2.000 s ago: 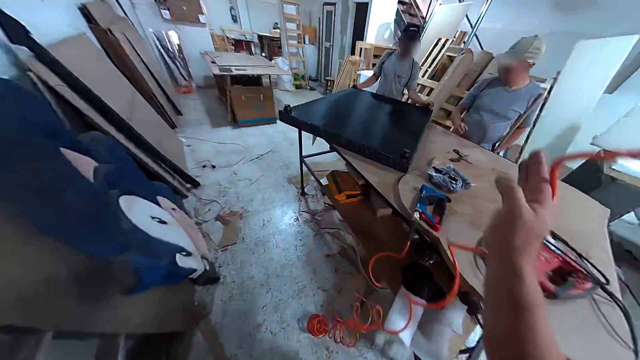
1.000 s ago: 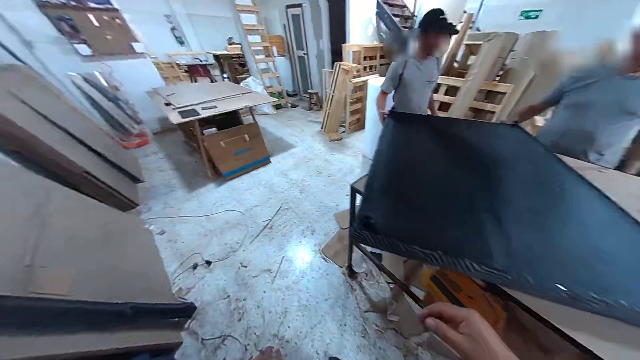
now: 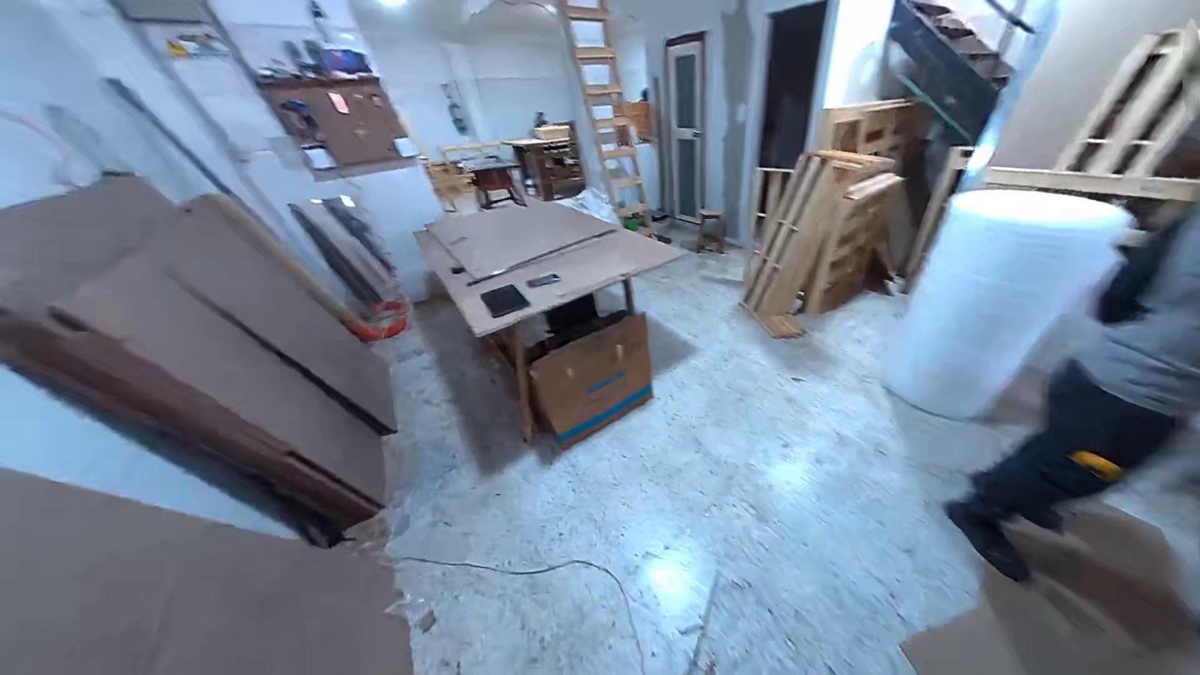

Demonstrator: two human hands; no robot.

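Neither of my hands shows in the head view now, so what they hold or touch is hidden. Ahead is a work table (image 3: pixel 647 255) with a flat board, a thin dark strip (image 3: pixel 544 256), a black tablet-like object (image 3: pixel 504 300) and a small dark flat object (image 3: pixel 543 280) on it. A cardboard box (image 3: pixel 600 380) with a blue stripe leans under its front edge. The black-covered panel is out of view.
Large boards (image 3: pixel 234 319) lean along the left. A cable (image 3: pixel 525 570) crosses the floor. Wooden pallets (image 3: pixel 825 225) and a white wrapped roll (image 3: pixel 1008 300) stand at the right, near a person (image 3: pixel 1116 394). Flat cardboard (image 3: pixel 1078 600) lies at the lower right.
The view has swung left and nearer the work table. The hand seen low at the right one second ago, the black-covered panel and the orange tool are out of view.
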